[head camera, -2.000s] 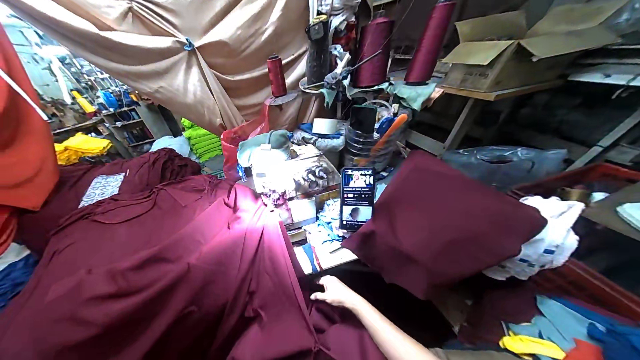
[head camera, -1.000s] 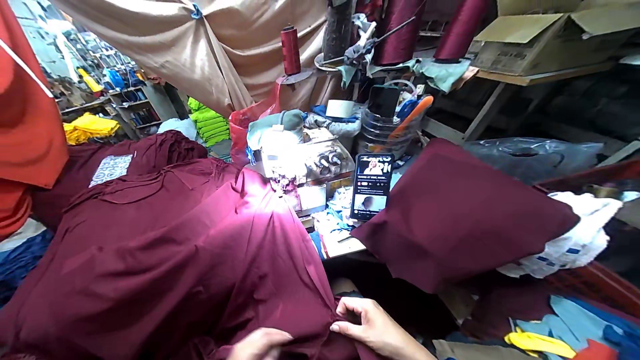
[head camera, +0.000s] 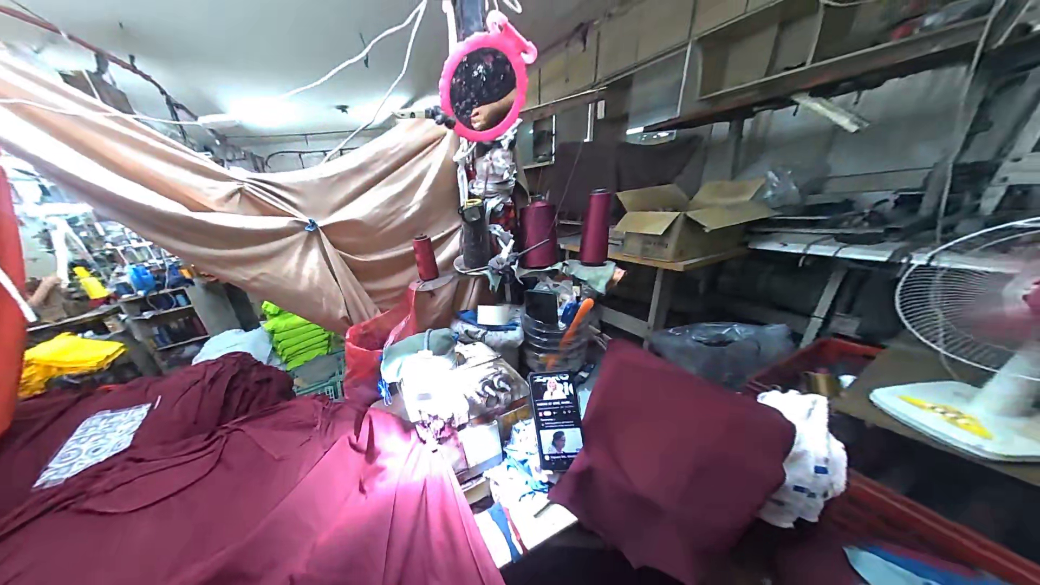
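Neither my left hand nor my right hand shows in the head view now. A large spread of maroon fabric (head camera: 268, 504) covers the left and lower middle, with a grey-white patterned piece (head camera: 93, 443) lying on it. A bright lamp shines on the cloth beside a sewing machine (head camera: 431, 386) whose needle area is partly hidden by glare. A smartphone (head camera: 557, 422) with a lit screen stands upright right of the machine. Another maroon fabric piece (head camera: 682, 463) drapes to the right of the phone, next to a white cloth (head camera: 804, 455).
Maroon thread cones (head camera: 595, 227) stand behind the machine, near a pink-framed mirror (head camera: 483, 81). An open cardboard box (head camera: 691, 227) sits on a table. At the right are a white fan (head camera: 975, 325) and a red crate (head camera: 910, 520). A beige curtain (head camera: 357, 219) hangs behind.
The view has tilted up. Both hands, on the maroon fabric near the lower middle one second ago, are now out of sight. The mirror and fan have come into view.
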